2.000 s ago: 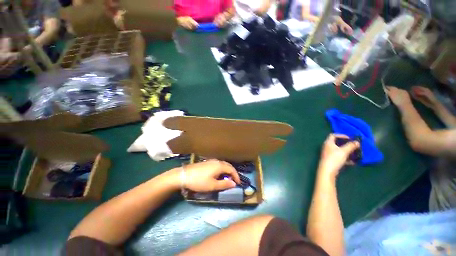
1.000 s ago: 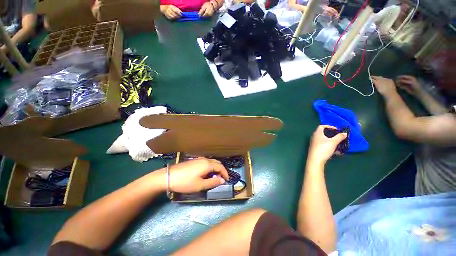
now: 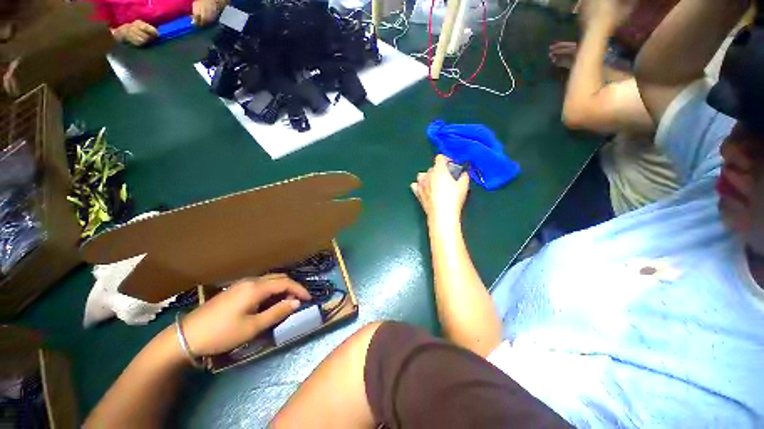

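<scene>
My left hand (image 3: pixel 243 313), bare with a band at the wrist, is palm-down over an open brown mailer box (image 3: pixel 285 346). Its fingertips are at a black coiled cable (image 3: pixel 320 290) and a grey-looking power adapter (image 3: pixel 297 325) inside; I cannot tell whether they grip anything. The box's long lid (image 3: pixel 243 230) stands open behind the hand. My right forearm crosses the lower edge from a brown sleeve, and its hand is out of the picture.
A neighbour in light blue holds a small dark item at a blue cloth (image 3: pixel 477 151). Black adapters (image 3: pixel 289 59) lie heaped on white sheets. A white cloth (image 3: pixel 117 289), yellow-and-black bunch (image 3: pixel 99 180), large carton (image 3: pixel 54 176) and another box are left. Other people sit around.
The view has swung right and tilted, so the box, heap and blue cloth appear farther left. The neighbour in blue shows more. My left hand stays over the box.
</scene>
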